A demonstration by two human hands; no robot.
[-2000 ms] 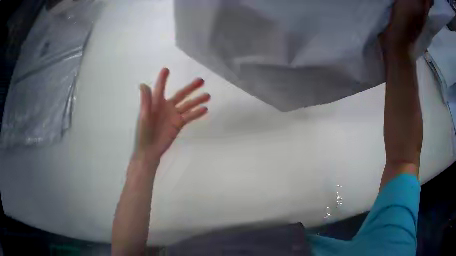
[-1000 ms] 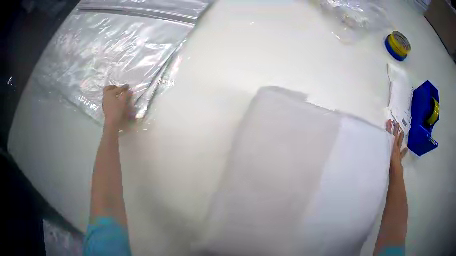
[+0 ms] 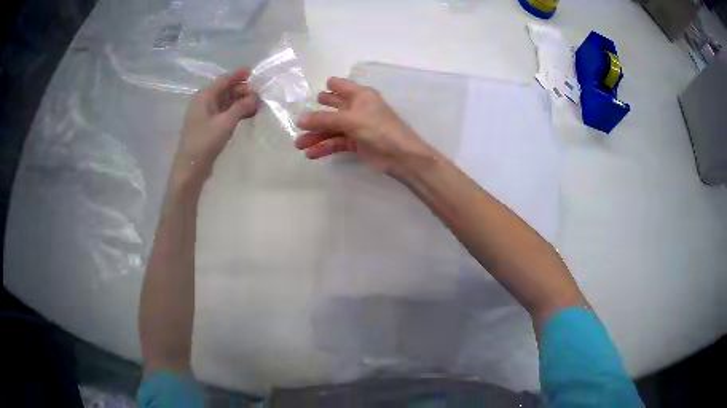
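My left hand pinches the edge of a clear plastic bag between thumb and fingers. The bag's gathered, glossy part stretches from that hand towards my right hand, and its clear film lies over the table at the left. My right hand is at the bag's other side with its fingers spread; whether it touches the film is hard to tell. A white wrapped product lies flat on the table below and right of my right hand, with a lighter lengthwise band. My right forearm crosses over it.
A blue tape dispenser with a yellow roll stands at the upper right. White label strips lie beside it. A yellow-and-blue tape roll is cut by the top edge. A grey block stands at the far right.
The wrapped product now lies flat, and my right hand has left its right edge and moved left. My left hand has lifted the plastic bag's edge from the left and brought it nearer the middle.
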